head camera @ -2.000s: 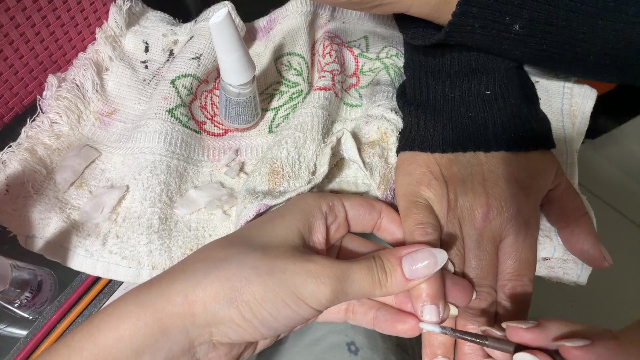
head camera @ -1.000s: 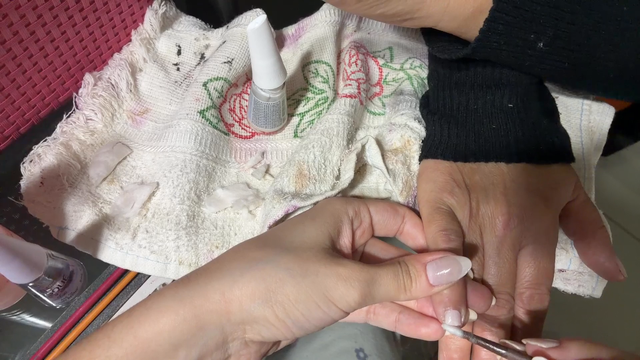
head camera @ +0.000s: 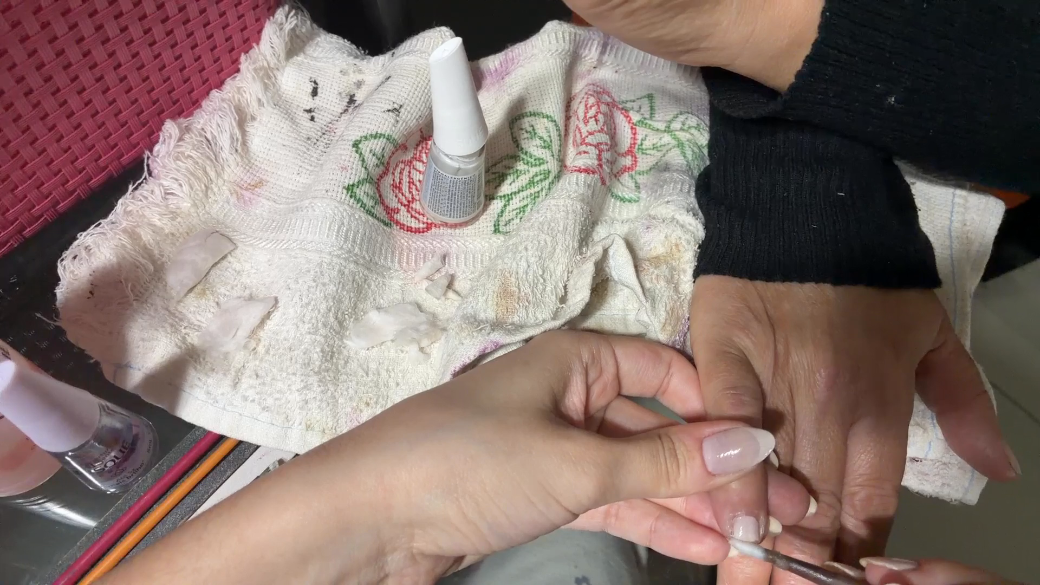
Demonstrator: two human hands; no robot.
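My left hand (head camera: pixel 520 455) reaches in from the lower left and holds a finger of another person's hand (head camera: pixel 821 382) between thumb and fingers. That hand lies palm down with a black knitted cuff at its wrist. My right hand (head camera: pixel 918 569) shows only its fingertips at the bottom right edge, closed on a thin dark stick (head camera: pixel 800 564) with a whitish tip. The tip meets the free edge of the held finger's nail (head camera: pixel 746 528). A nail polish bottle (head camera: pixel 453 183) with a white cap stands upright on a towel (head camera: pixel 325 382) with embroidered roses, above my left hand.
Used cotton pieces (head camera: pixel 236 323) lie on the towel. At the lower left are a lilac-capped polish bottle (head camera: pixel 114 447), a pinkish bottle (head camera: pixel 24 463), and a magenta stick (head camera: pixel 138 508) beside an orange stick (head camera: pixel 162 510). A red woven surface (head camera: pixel 122 97) fills the upper left. The person's other forearm (head camera: pixel 910 89) crosses the top right.
The view has shifted, bringing the bottles at the lower left further into sight. My left hand keeps its hold on the finger, and the stick's tip stays at the nail.
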